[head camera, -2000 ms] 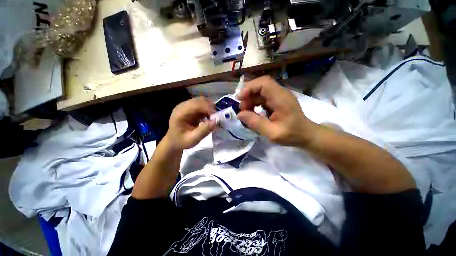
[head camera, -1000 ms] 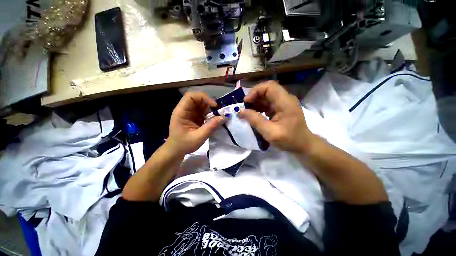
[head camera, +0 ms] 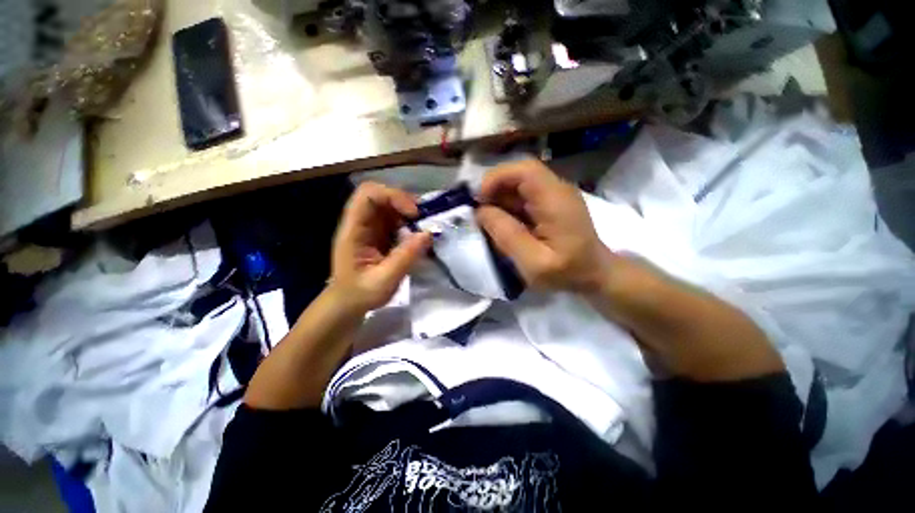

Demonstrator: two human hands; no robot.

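Note:
My left hand and my right hand hold a white cuff or tab with a navy band along its top edge, between them in front of the table edge. The fingers of each hand pinch one side of it. Small dark spots, likely buttons, show blurred on the white part just below the navy band. The rest of the white garment with navy trim lies across my lap. The hands are away from the machine's silver work plate.
A wooden table holds a black phone, a plastic bag with gold-brown contents and, at the top centre, the dark machine. More metal machine parts stand to the right. White garments lie at left and right.
The cuff has been turned so its navy band and the button area face up. Since a second ago the hands have shifted slightly left, and the view has moved a little.

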